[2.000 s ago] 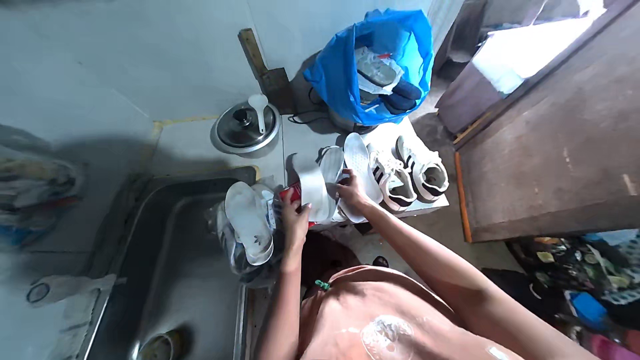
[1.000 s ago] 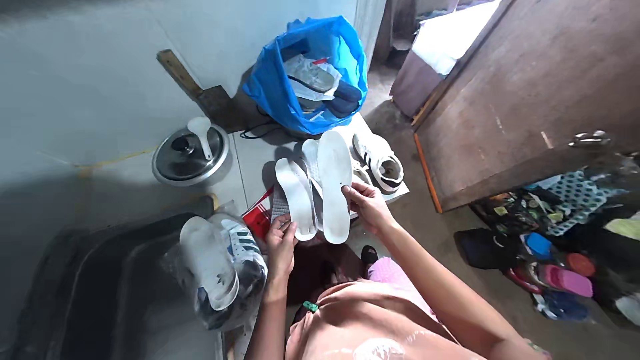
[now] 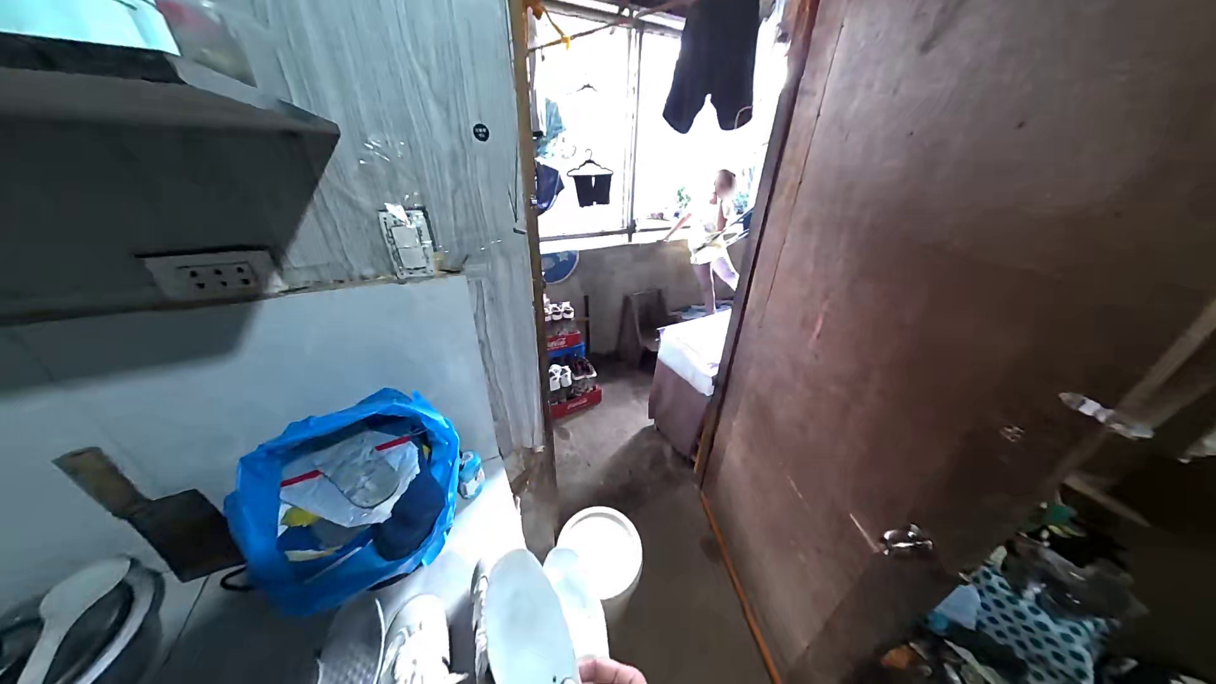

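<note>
At the bottom edge, part of my right hand [image 3: 610,673] shows, its fingers against white shoe insoles. One insole [image 3: 527,617] stands in front, and a second pale insole [image 3: 578,603] is just right of it. Left of them a white shoe with laces [image 3: 418,641] sits on the tiled counter, beside a grey textured piece [image 3: 351,646] that is cut off by the frame. My left hand is out of view. A blue plastic bag [image 3: 252,532] with clear packets and dark items inside stands open on the counter behind the shoe.
A pot lid [image 3: 123,627] with a white ladle [image 3: 71,613] is at lower left. A white round bucket [image 3: 600,556] stands on the floor beyond the counter. The brown wooden door [image 3: 883,313] fills the right. Through the doorway are a shoe rack [image 3: 576,404], a bed [image 3: 698,347] and a person.
The view has swung up toward the doorway. Two seconds ago both hands were at the insoles on the counter; one second ago each held an insole. Now the left hand is out of view.
</note>
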